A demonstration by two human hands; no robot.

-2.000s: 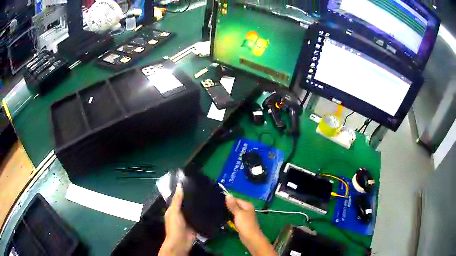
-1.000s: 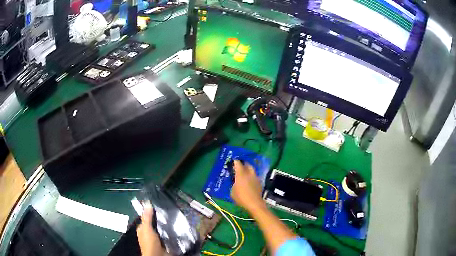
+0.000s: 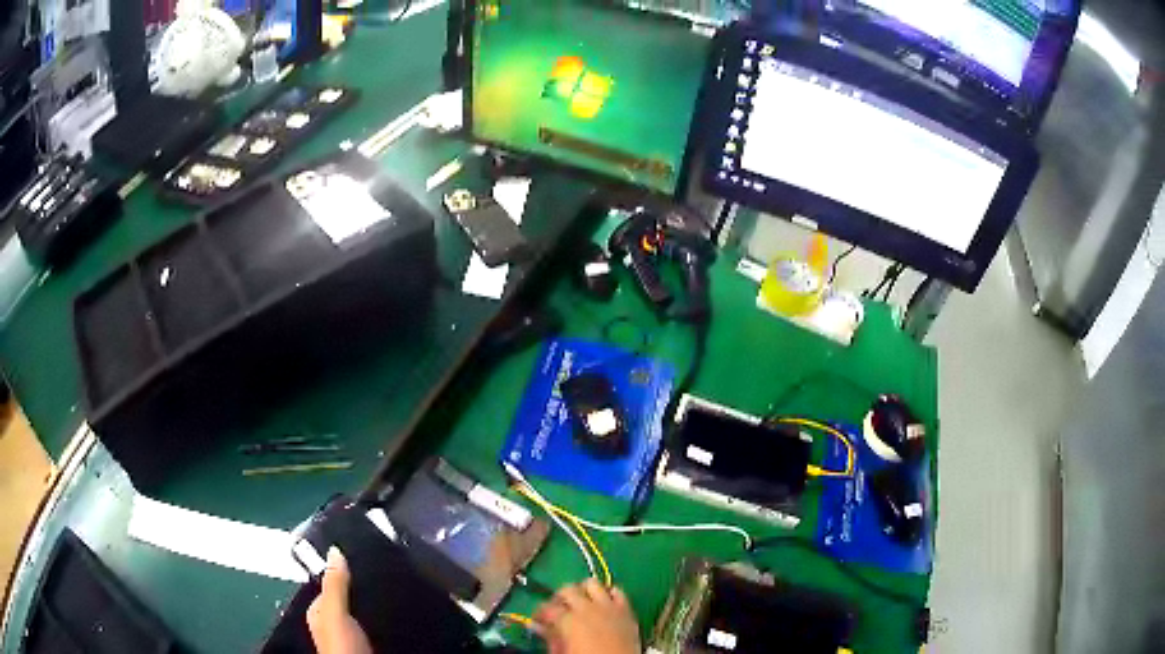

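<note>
My left hand (image 3: 335,616) is at the bottom edge, partly cut off, with its thumb on a dark phone unit (image 3: 390,581). The phone overlaps the left side of a flat holder (image 3: 466,530) with a silvery edge. My right hand (image 3: 590,621) is at the bottom centre, fingers curled around the yellow-ended cable (image 3: 517,620), whose yellow end shows left of the fingertips. A white cable (image 3: 575,526) runs beside the yellow lead. Blur hides the exact grip.
A black tray stack (image 3: 256,300) stands left, with a phone (image 3: 345,207) on top. A mouse (image 3: 597,415) lies on a blue pad. Right of it, a cabled phone (image 3: 741,454) lies in a holder. Another dark phone (image 3: 779,620) is at the lower right. Monitors (image 3: 869,153) stand behind a scanner (image 3: 664,256).
My right hand has left the mouse and moved down to the yellow-ended cable. The phone in my left hand has turned from its shiny side to a dark side. The camera view has shifted.
</note>
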